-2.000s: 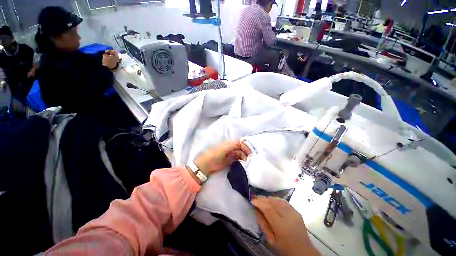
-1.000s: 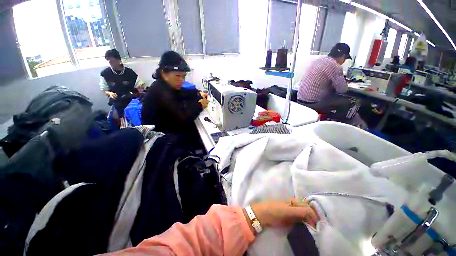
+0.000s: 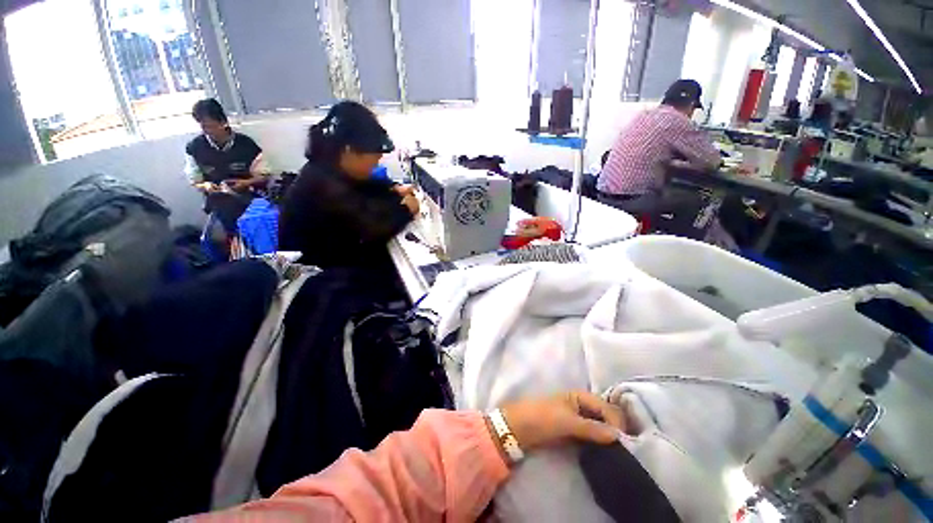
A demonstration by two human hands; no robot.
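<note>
A large light grey garment body (image 3: 532,337) lies heaped left of the sewing machine head (image 3: 818,439), with a dark seam line across it. My left hand (image 3: 568,419), with a white-banded watch at the wrist, pinches the garment's edge between thumb and fingers. A dark panel (image 3: 624,485) lies on the grey cloth just below my fingers. The machine head is cut off at the lower right, and a bright light shines near the needle area. My right hand is out of the picture.
Dark garment bundles (image 3: 317,378) lie to the left, with grey heaps (image 3: 92,235) behind. A person in black (image 3: 343,204) sits at another machine (image 3: 465,209). A person in a checked shirt (image 3: 655,153) sits further back, and another person (image 3: 225,169) sits near the window.
The view has swung up and left, so my right hand, the scissors and most of the machine have left the picture. My left hand keeps its hold on the grey cloth.
</note>
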